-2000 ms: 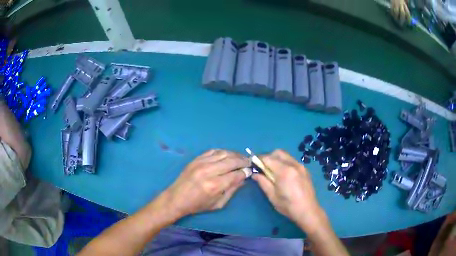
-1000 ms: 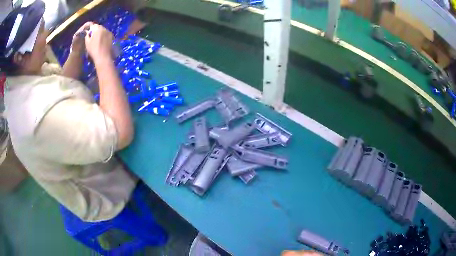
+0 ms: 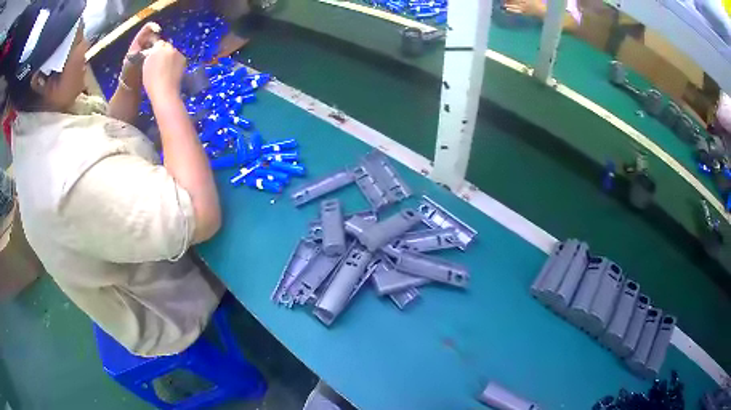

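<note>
Neither of my hands shows in the head view. A single grey handle housing (image 3: 505, 396) lies at the bottom edge, partly cut off by it. A jumbled pile of loose grey housings (image 3: 343, 280) lies in the middle of the bench, some with the hollow ribbed side up. A side-by-side row of grey housings (image 3: 607, 304) stands along the far edge at right, slots upward. The heap of small black pieces (image 3: 651, 397) is cut off at the bottom right.
A worker (image 3: 104, 192) sits at left on a blue stool (image 3: 180, 372), hands over a blue parts heap (image 3: 228, 100). A white post (image 3: 465, 88) stands at the bench's far edge strip. Beyond runs a dark green conveyor (image 3: 553, 172) carrying grey assemblies.
The view has turned left from the bench front towards the other worker. My two hands, earlier working with the cream tool, have left the picture. The lone housing is now more cut off.
</note>
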